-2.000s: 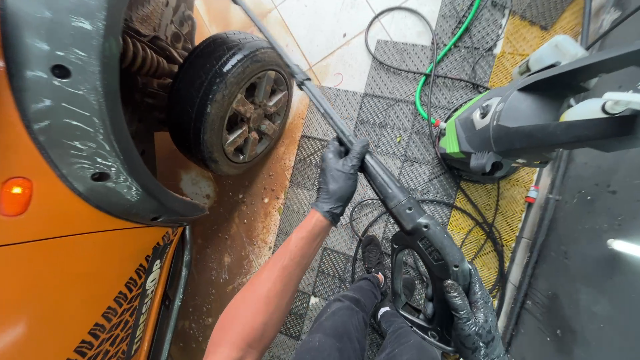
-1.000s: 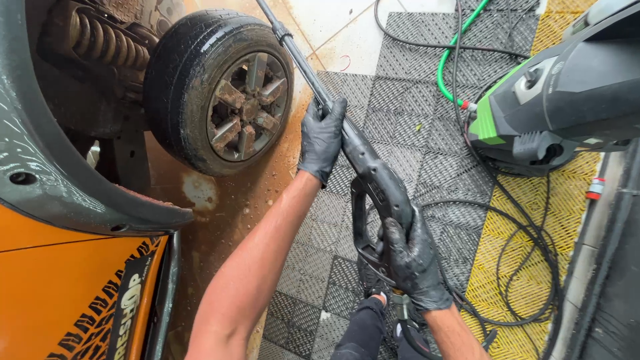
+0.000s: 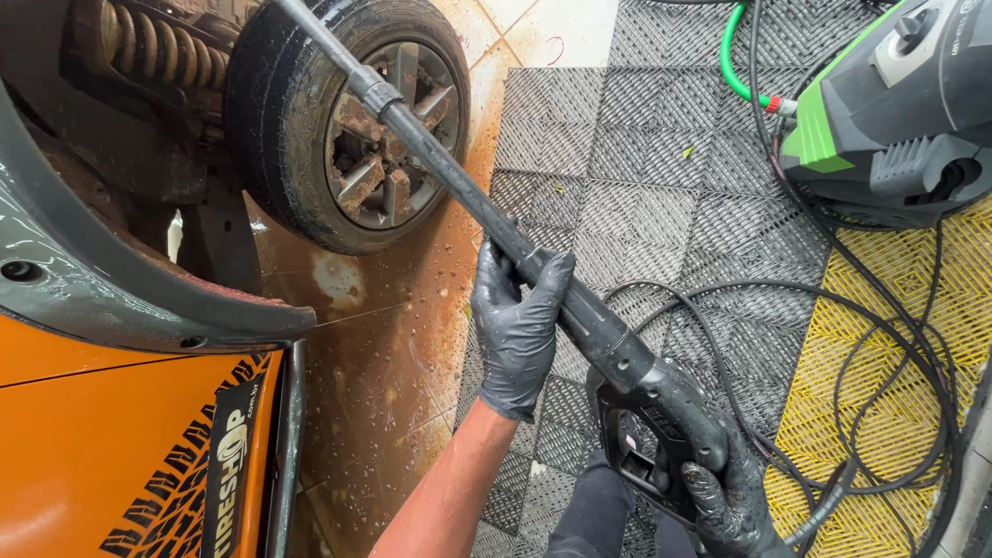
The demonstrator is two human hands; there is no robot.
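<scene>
A black pressure washer gun (image 3: 659,418) with a long lance (image 3: 457,186) slants from lower right to upper left. My left hand (image 3: 519,325), in a wet black glove, grips the lance's lower section from beneath. Around the gun's rear handle is my right hand (image 3: 728,496), also gloved; its fingers are partly hidden at the trigger. The lance crosses in front of a muddy alloy wheel (image 3: 391,136) with its tire (image 3: 275,124). Its tip lies beyond the upper frame edge. No spray shows.
An orange vehicle body (image 3: 93,434) with a grey fender flare (image 3: 139,294) stands at left, a coil spring (image 3: 167,50) above. Muddy water covers the tiles (image 3: 372,372). At right are a pressure washer (image 3: 891,108), a green hose (image 3: 730,58), looped black hose (image 3: 942,387) and grating mats (image 3: 635,225).
Both hands keep hold of the washer gun. The view has moved closer to the wheel, and the lance now crosses in front of it, where it earlier passed beside it.
</scene>
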